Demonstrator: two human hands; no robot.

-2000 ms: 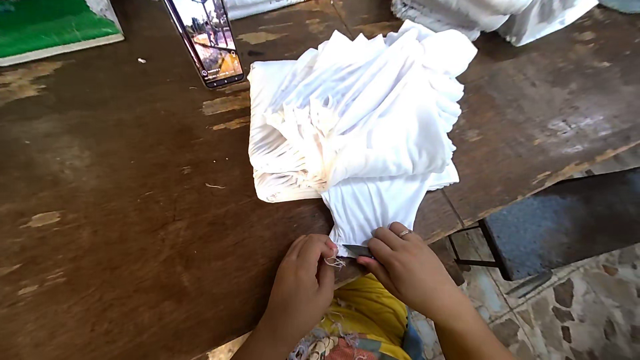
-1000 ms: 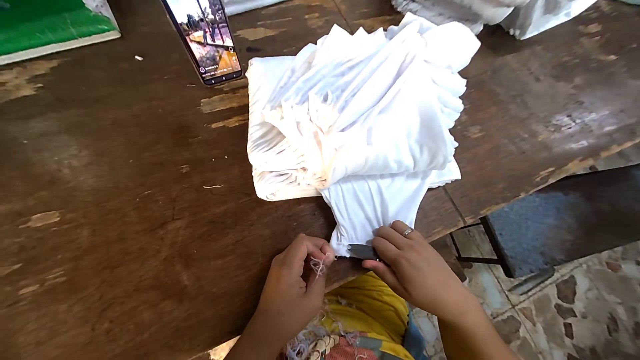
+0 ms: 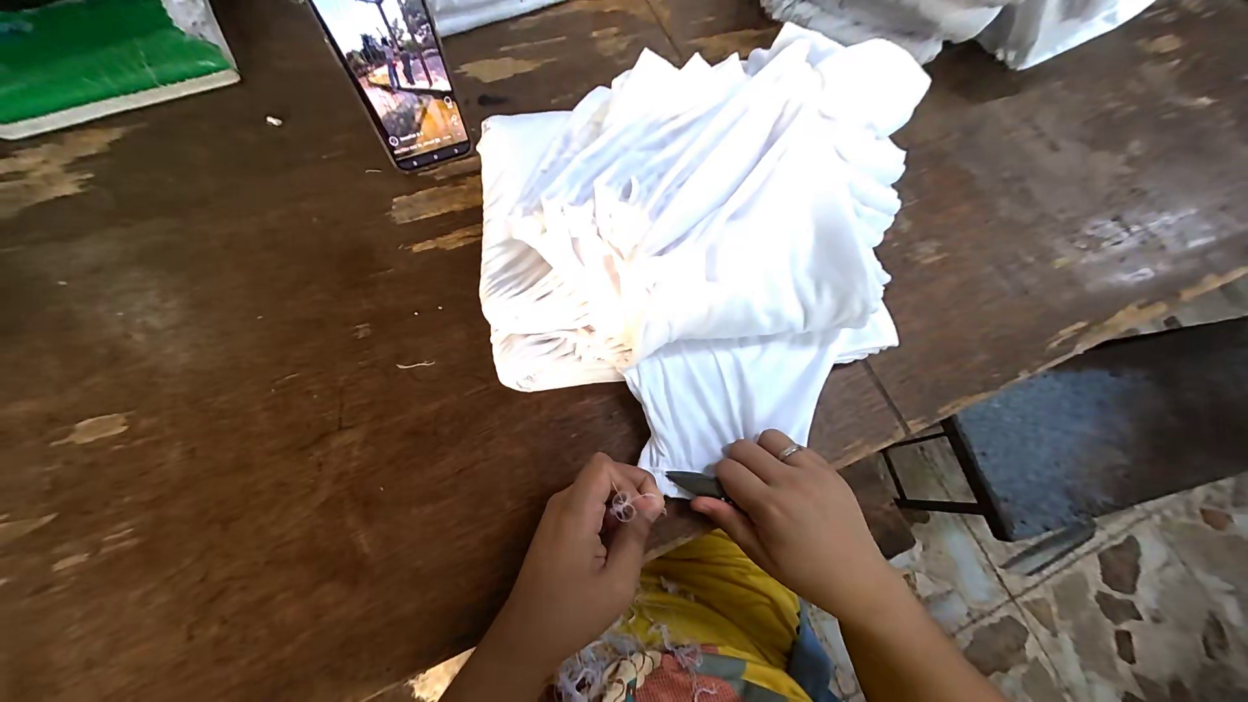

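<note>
A pile of white fabric pieces (image 3: 721, 214) lies on the dark wooden table. From its near side a white flap (image 3: 736, 400) reaches down to the table's edge. My left hand (image 3: 600, 526) pinches loose thread ends (image 3: 622, 505) between thumb and fingers, at the flap's lower left corner. My right hand (image 3: 790, 507), with a ring on one finger, holds a small dark blade (image 3: 697, 483), its tip pointing left at that corner. Most of the tool is hidden in the palm, so its kind cannot be told for sure.
A phone with a lit screen (image 3: 400, 78) stands behind the fabric, left of it. A green object with a pale edge (image 3: 107, 58) is at the far left. More white fabric (image 3: 936, 19) lies at the back right. A dark bench (image 3: 1102, 429) stands beyond the table's edge. Thread scraps lie on my lap.
The blade has shown more plainly since two seconds ago. Both hands have stayed near the flap's lower edge, with only small movements.
</note>
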